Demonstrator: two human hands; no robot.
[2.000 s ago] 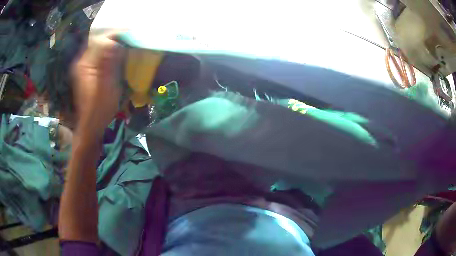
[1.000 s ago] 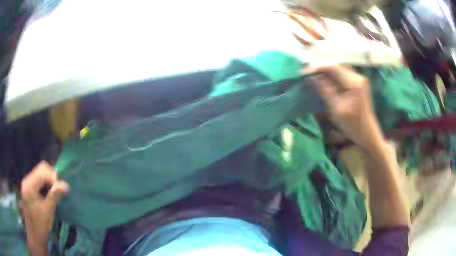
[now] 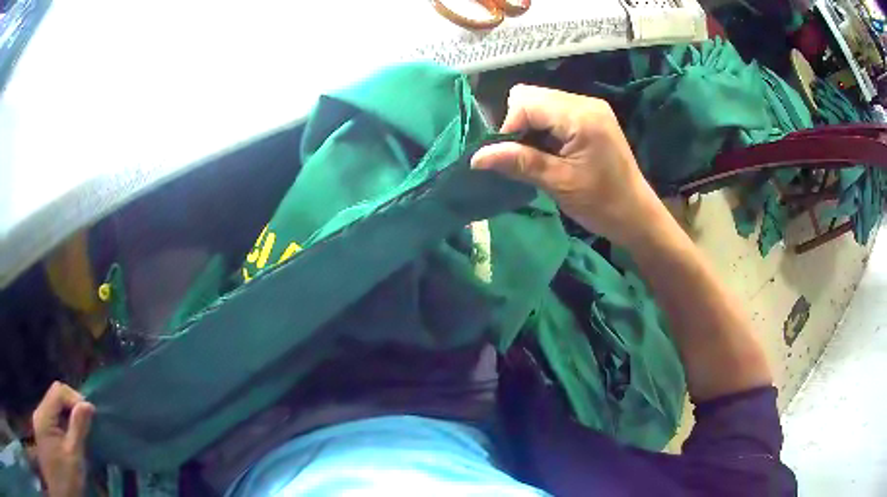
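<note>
A green cloth garment piece (image 3: 282, 320) is stretched at a slant over my lap, between my two hands. My right hand (image 3: 574, 160) pinches its upper right end, near the table edge. My left hand (image 3: 63, 427) grips the other end at the lower left. A long seam edge (image 3: 321, 233) with pale threads runs along the top of the stretched part. Yellow lettering (image 3: 267, 254) shows on green cloth behind it. A pale patch (image 3: 481, 250) shows on the hanging cloth below my right hand.
The white table (image 3: 224, 87) spans the upper left, with orange scissor handles (image 3: 477, 12) at the top. Heaped green cloth (image 3: 695, 116) lies right, beside a dark red curved bar (image 3: 798, 153). More cloth (image 3: 622, 349) hangs below my right forearm. A yellow object (image 3: 73, 277) is under the table.
The view has shifted right and the blur has lessened. My right hand has come into full view and the cloth is pulled into a slanting strip. Yellow lettering is now legible at its edge.
</note>
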